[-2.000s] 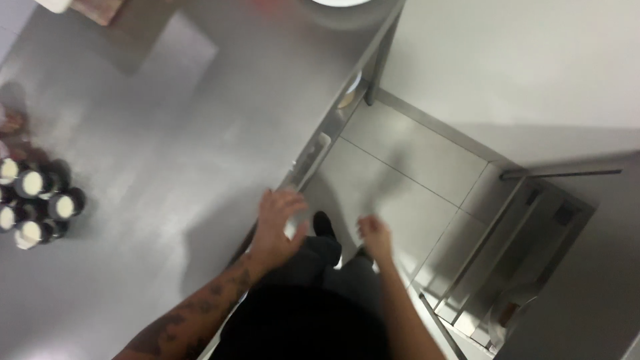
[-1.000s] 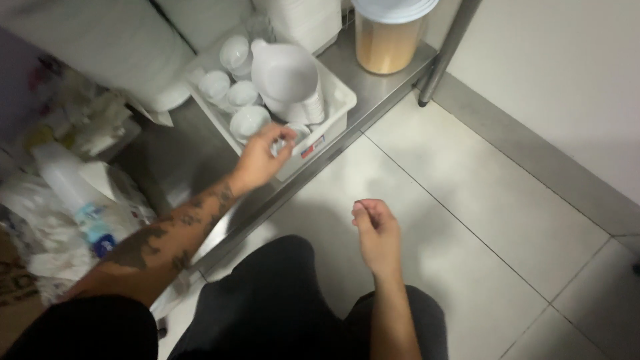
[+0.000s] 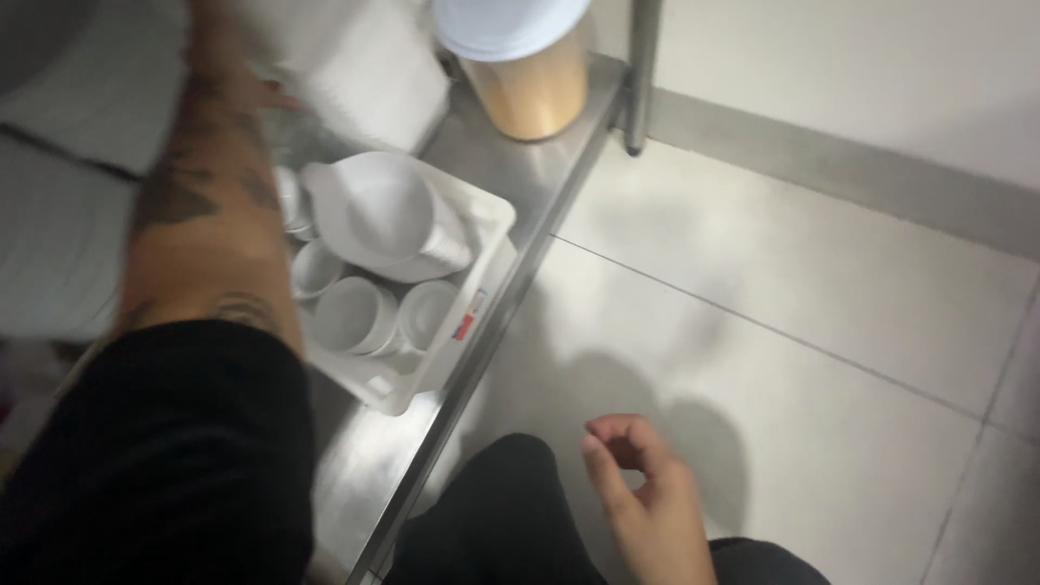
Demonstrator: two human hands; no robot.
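Observation:
My left forearm, tattooed and in a black sleeve, reaches up the left side over the lower shelf. Only a blurred bit of my left hand (image 3: 279, 95) shows beside a white stack (image 3: 378, 81); its grip is hidden. Below it, a white plastic tray (image 3: 487, 280) holds a white spouted jug (image 3: 378, 213) lying tilted and several small white cups (image 3: 355, 315). My right hand (image 3: 638, 463) is above the floor by my knees, its thumb and index fingertips together in a ring, with nothing seen in it.
A lidded clear tub of tan contents (image 3: 528, 93) stands on the steel shelf (image 3: 374, 455), near a metal table leg (image 3: 642, 73). Large pale rounded items (image 3: 57, 236) fill the left side. Tiled floor (image 3: 812, 422) and a wall lie to the right.
My left hand has left the front cups in the tray and reached farther back, past the tray. My right hand stays low by my knees. The view is closer to the shelf.

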